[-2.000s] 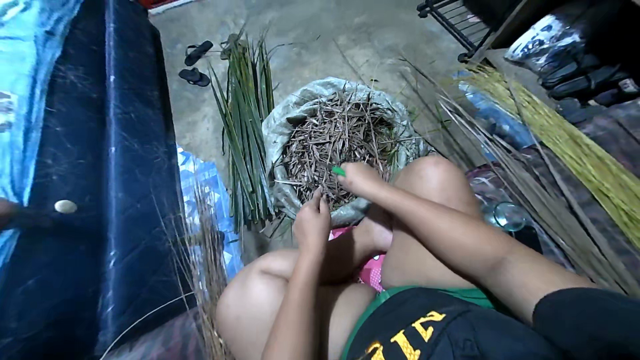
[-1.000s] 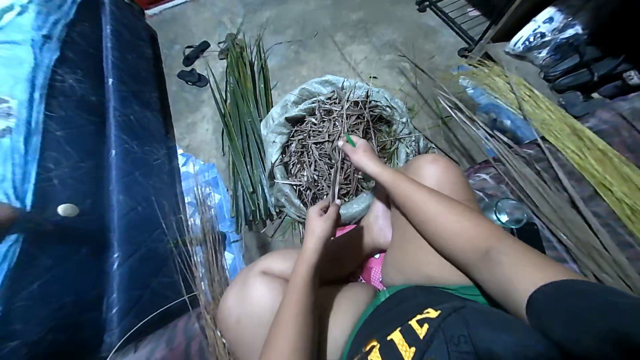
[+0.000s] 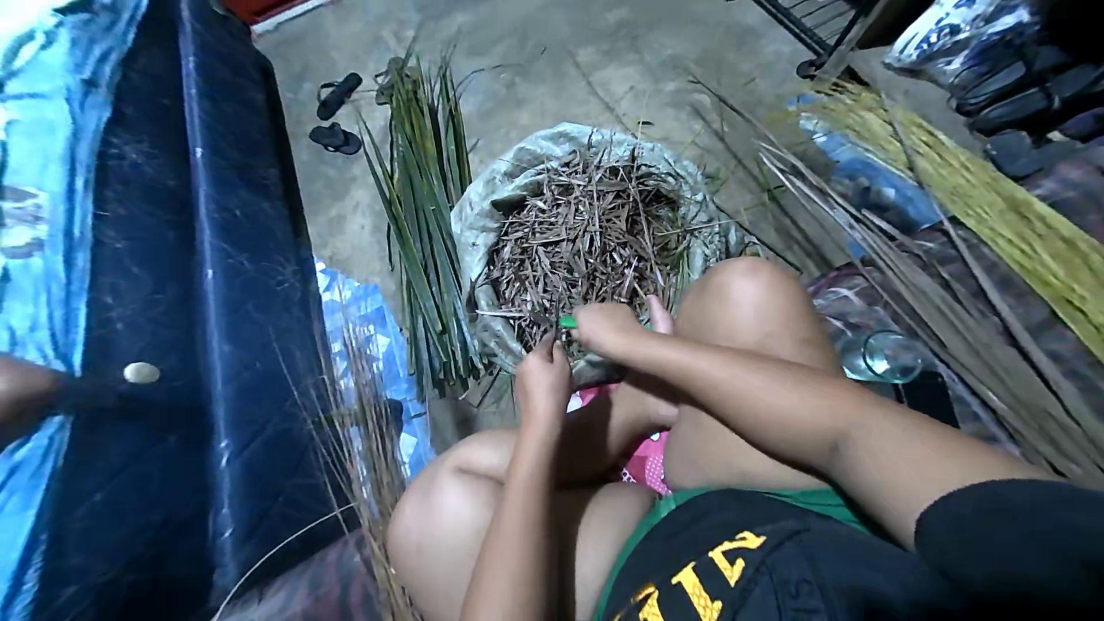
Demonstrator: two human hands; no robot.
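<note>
My right hand (image 3: pixel 608 330) is closed around a small tool with a green handle (image 3: pixel 567 323), perhaps a knife; its blade is too small to make out. Just left of it and slightly lower, my left hand (image 3: pixel 543 371) pinches a thin dark strip, apparently dried leaf, whose far part is lost against the scraps. Both hands are over the near edge of a whitish plastic sack (image 3: pixel 473 216), rolled open and full of short dry brown leaf scraps (image 3: pixel 586 233). A bundle of long green leaves (image 3: pixel 423 224) lies on the floor left of the sack.
Thin brown sticks (image 3: pixel 371 457) stand beside my left knee. Long dry leaves (image 3: pixel 931 293), yellowish strands (image 3: pixel 992 190) and a glass jar (image 3: pixel 893 356) are at the right. Dark slippers (image 3: pixel 336 138) lie beyond a dark blue padded surface (image 3: pixel 241 345). Part of a person's arm (image 3: pixel 26 392) shows at the left edge.
My right hand first moved up and away from my left hand, then came back down close beside it. The green-handled tool stayed in its grip.
</note>
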